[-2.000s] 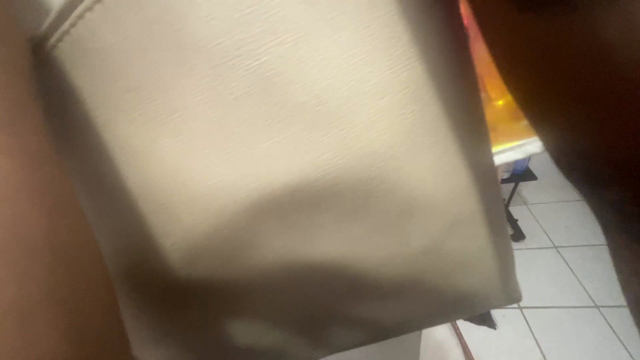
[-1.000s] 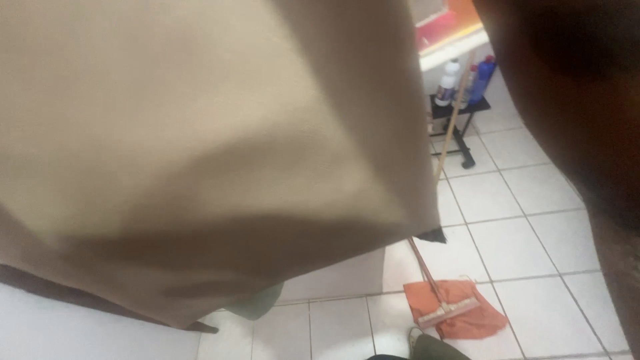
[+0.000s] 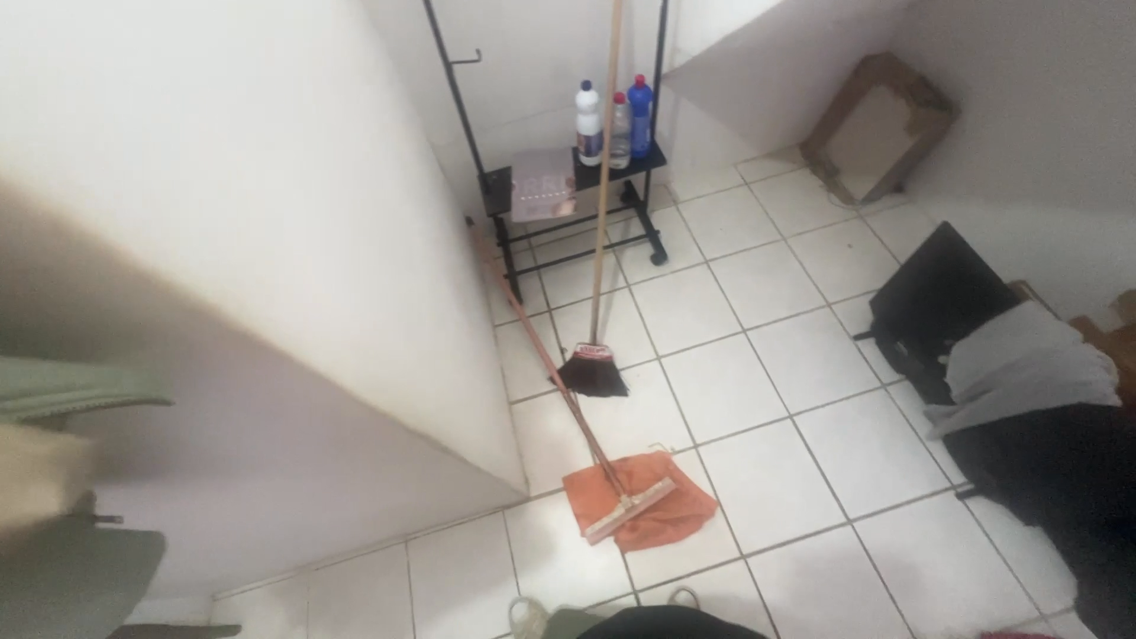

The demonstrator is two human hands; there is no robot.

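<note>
Neither my left hand nor my right hand shows in the head view, so what they hold is hidden. Ahead on the white floor, a squeegee [image 3: 630, 510] with a long handle rests on an orange cloth [image 3: 688, 524]. Behind it a broom [image 3: 592, 373] with dark bristles stands with its pale handle in front of a black metal rack [image 3: 658, 158]. On the rack's shelf are a white bottle [image 3: 587, 124], a clear bottle with a red cap [image 3: 619, 138], a blue bottle [image 3: 640, 120] and a pale printed packet [image 3: 541, 188].
A wall corner [image 3: 444, 417] juts out at left, with green fabric [image 3: 80, 386] hanging beside it. A cardboard box [image 3: 879, 133] leans at the back right. A black case-like object [image 3: 945, 302], grey cloth [image 3: 1029, 364] and dark cloth [image 3: 1038, 470] lie along the right. A shoe tip [image 3: 529, 615] shows below.
The large beige surface that filled much of the earlier frames, and the dark blurred shape at right, are out of view. The view has shifted greatly, now showing the floor and rack.
</note>
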